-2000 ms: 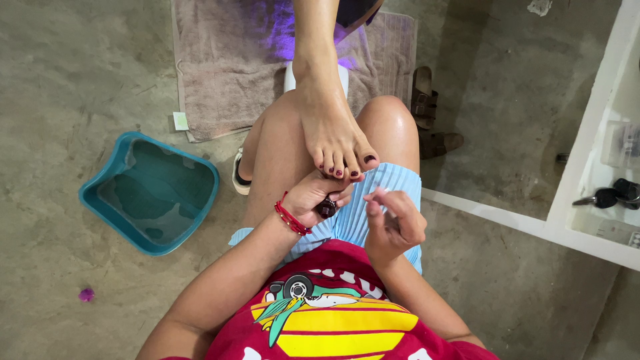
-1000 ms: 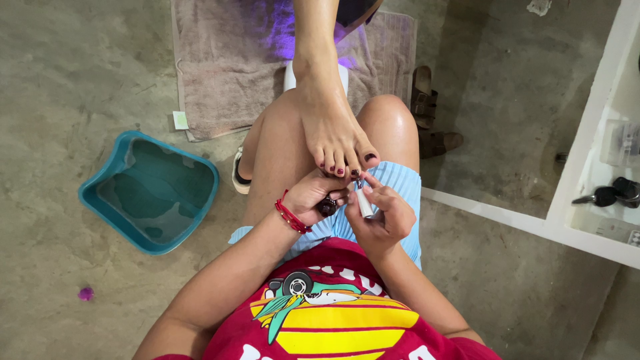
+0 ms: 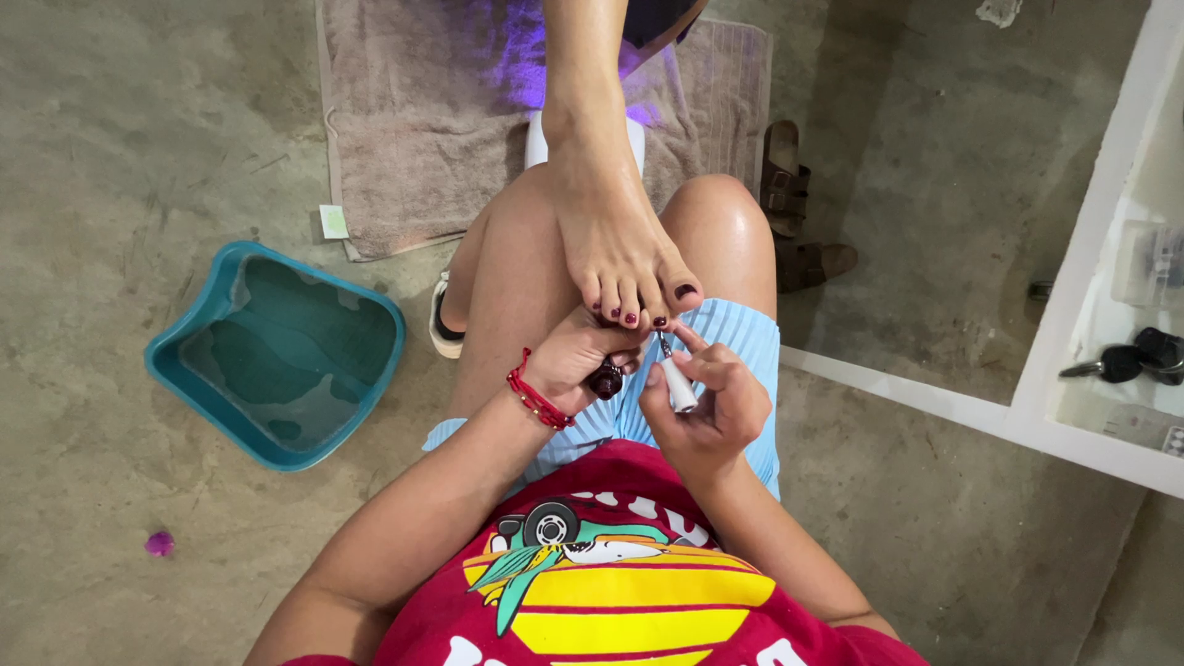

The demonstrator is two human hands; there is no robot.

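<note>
Another person's bare foot (image 3: 618,231) rests over my lap, its toenails coated in dark red polish. Beneath the smaller toes, my left hand (image 3: 578,356) holds a dark nail polish bottle (image 3: 605,380) and touches the toes. My right hand (image 3: 710,398) grips the white cap handle of a nail polish brush (image 3: 680,385). The brush tip is at the nail of the toe beside the big toe. My right index finger lies close under the big toe.
A teal basin of water (image 3: 275,356) stands on the concrete floor at the left. Ahead lie a brown towel (image 3: 416,157) and a white lamp with purple light (image 3: 536,141). Brown sandals (image 3: 786,190) lie right of my knee. Keys (image 3: 1116,363) rest on a white shelf unit (image 3: 1054,305) at right.
Two seconds ago my right hand was lower and apart from the toes; it moved up to them with the brush. My left hand has stayed under the foot with the bottle.
</note>
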